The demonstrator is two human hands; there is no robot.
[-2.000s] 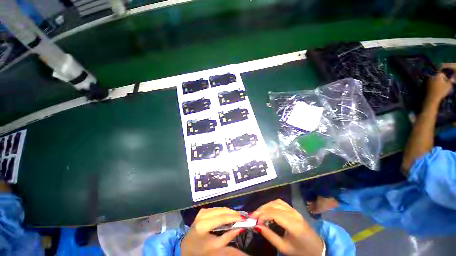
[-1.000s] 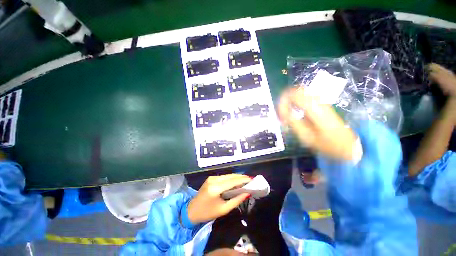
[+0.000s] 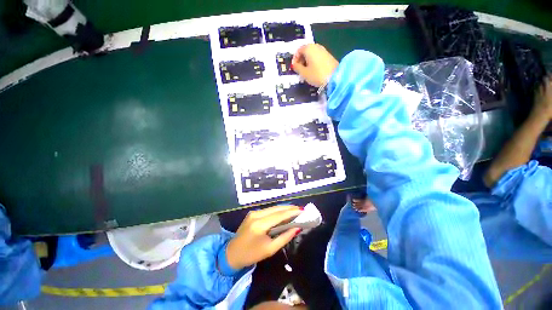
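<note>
The white carrier tray lies on the green bench with black boards in two columns. My right hand is over the right column, its fingertips on the second board from the far end, partly covering it. Whether a small sticker is between those fingertips is hidden. My left hand is below the bench edge, close to my body, shut on the bent release liner sheet, which shows white and grey.
A clear plastic bag with a white label lies right of the tray, partly behind my sleeve. Black parts trays stand beyond, near a neighbouring worker's arm. A white tub is under the bench edge.
My right hand has moved from near the liner, past the bag's left side, to the far part of the tray. My left hand still holds the liner. The view has shifted.
</note>
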